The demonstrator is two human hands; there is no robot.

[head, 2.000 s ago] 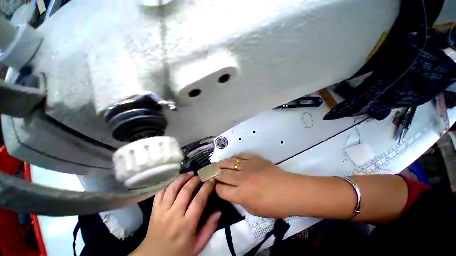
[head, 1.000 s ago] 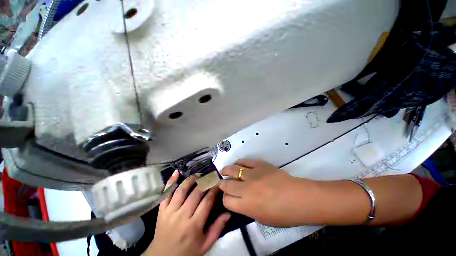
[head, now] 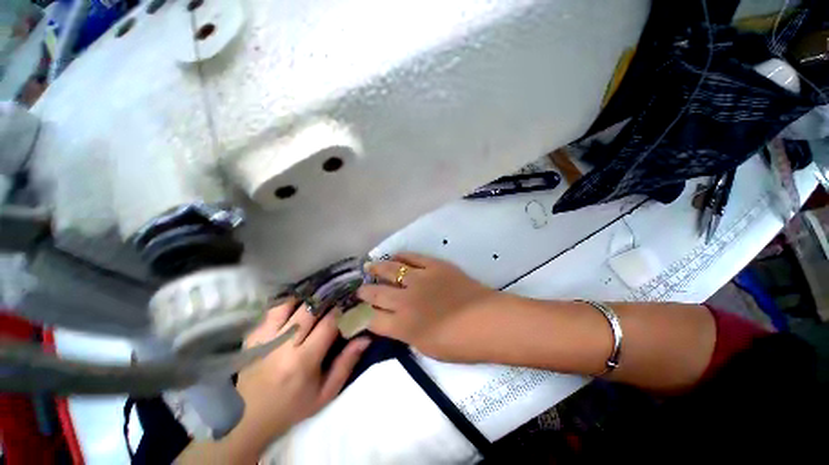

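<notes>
The dark fabric (head: 156, 430) lies under and left of my hands, with part of it between them. The white fabric (head: 377, 420) spreads in front, edged by a narrow black tape (head: 440, 396) running toward me. My left hand (head: 295, 368) presses flat on the dark fabric, fingers partly behind the lever guard. My right hand (head: 427, 309), with a ring, holds its fingertips down on the work at the presser foot (head: 332, 283). The tan block (head: 354, 320) sits between my hands. The needle point is hidden.
The white machine head (head: 409, 100) fills the upper view, with its tension dial (head: 207, 304). Dark snips (head: 514, 185) lie on the bed. A dark checked cloth (head: 677, 118) hangs at right, near a metal tool (head: 716, 207). A red basket (head: 64, 427) is at left.
Both hands have moved slightly up and left in view as the camera shifted. My right fingertips are nearer the presser foot. More white fabric and black tape now show in front.
</notes>
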